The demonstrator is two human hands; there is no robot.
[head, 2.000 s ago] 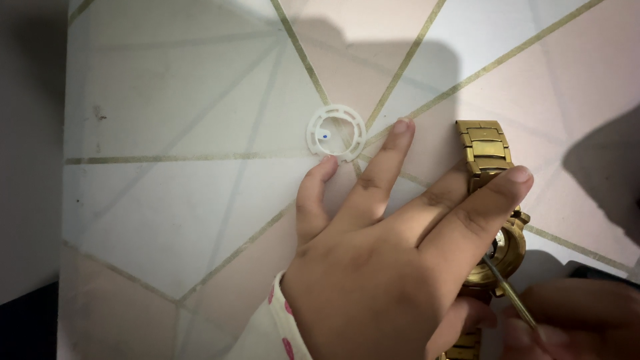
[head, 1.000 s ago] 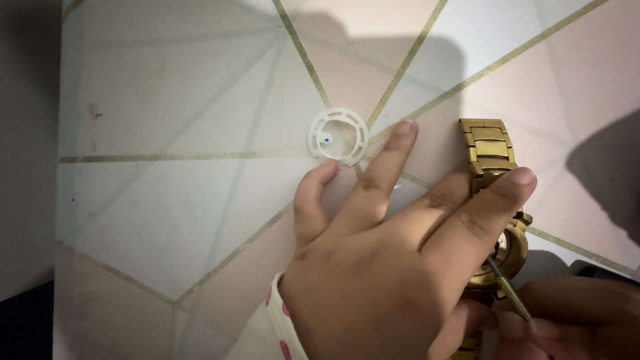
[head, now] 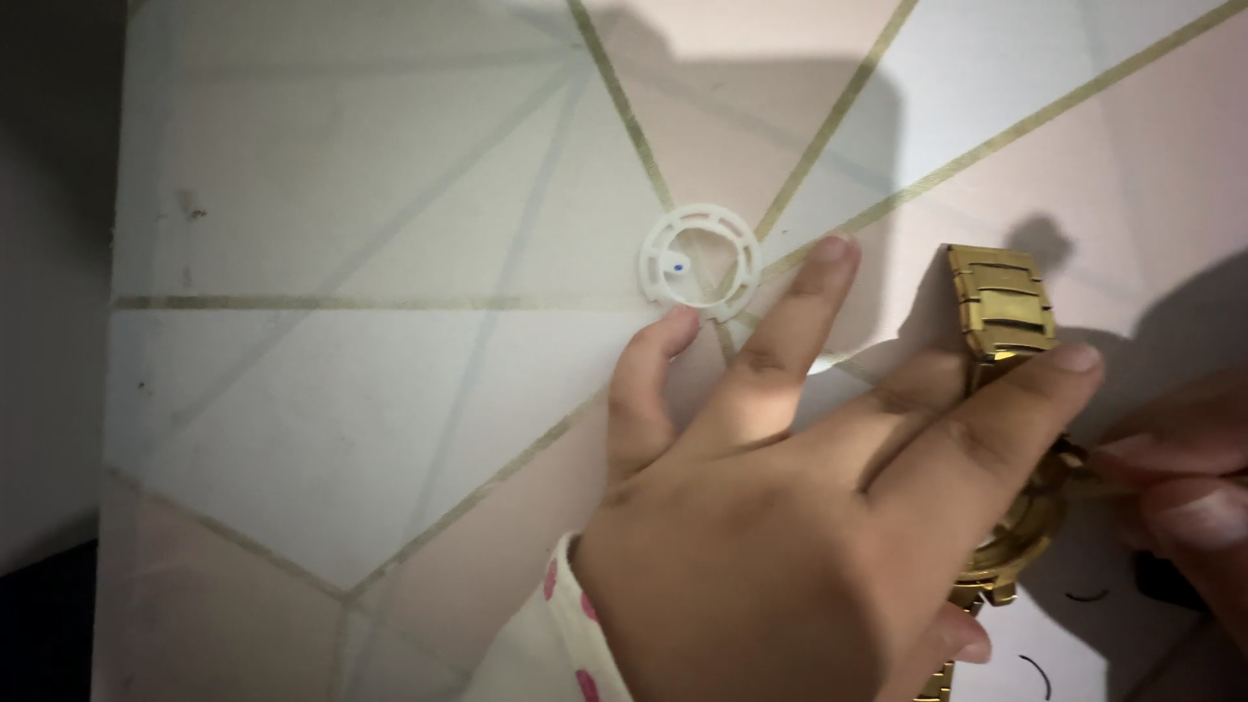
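Observation:
A gold metal wristwatch lies at the right, its link bracelet stretching up past my fingers. My left hand spreads over the watch and grips it between the fingers and thumb, covering part of the case. Beside the case, at the right edge, my right hand pinches a thin metal tool, mostly hidden by the fingers, with its tip near the upper side of the case. A white plastic ring rests on the tabletop, touching or nearly touching my left little finger; a small piece with a blue dot sits inside it.
The tabletop has a pale geometric pattern with gold lines. Thin dark curved pieces or marks show below the watch. A black object lies partly under my right hand. The table's left edge borders a dark area.
My right hand has moved up along the watch case, and the tool, which slanted across the case from below, now comes from the right side.

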